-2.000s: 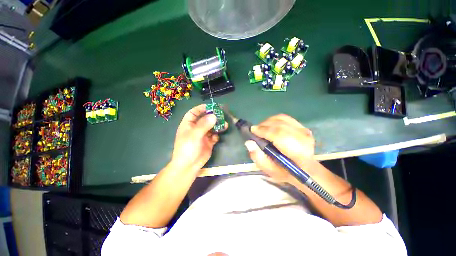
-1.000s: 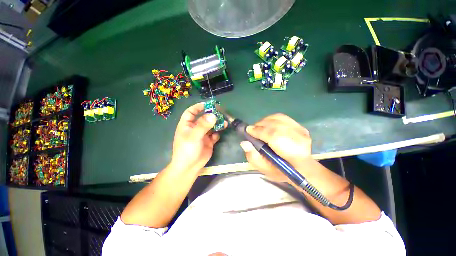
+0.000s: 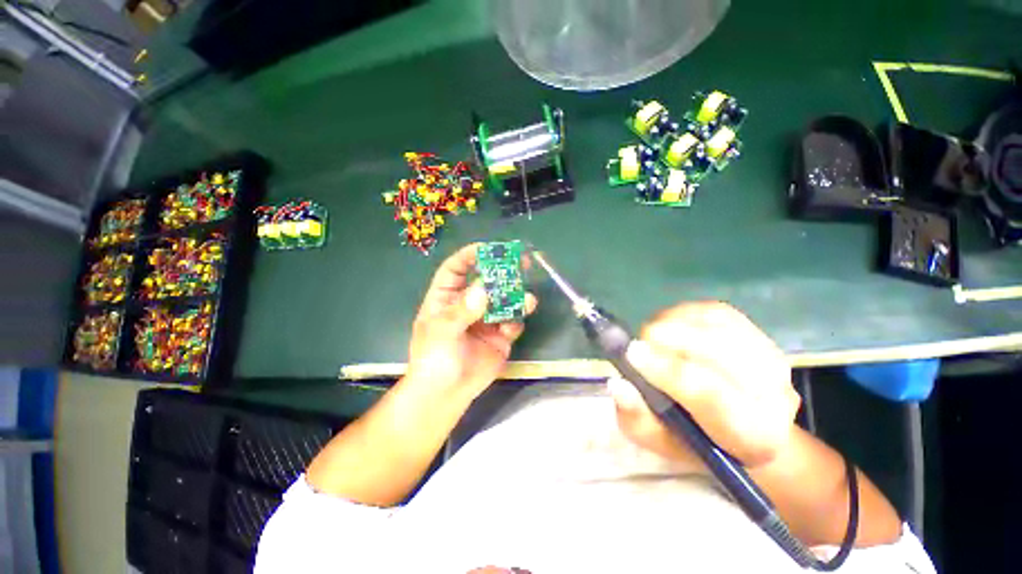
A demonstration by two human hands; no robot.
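My left hand (image 3: 460, 325) holds a green circuit board (image 3: 501, 281) by its lower left part, flat green side up. My right hand (image 3: 717, 376) grips the dark soldering iron (image 3: 676, 423) like a pen. Its silver tip points up and left, just right of the board's upper edge, with a small gap between them. The solder reel (image 3: 522, 147) stands beyond the board, and a thin strand of solder wire (image 3: 527, 193) hangs from it, ending above the board.
Loose connector leads (image 3: 431, 200) lie left of the reel. A row of boards with red wires (image 3: 293, 228) and a black lead tray (image 3: 233, 269) are further left. Several yellow-topped boards (image 3: 681, 150) lie right of the reel. Black open boxes (image 3: 841, 168) stand at right; a clear hood (image 3: 605, 39) hangs above.
The iron's tip has moved away from the board, and my right hand has drawn back toward me. The board now shows its flat face more fully. The whole view has shifted, moving the bench things rightward.
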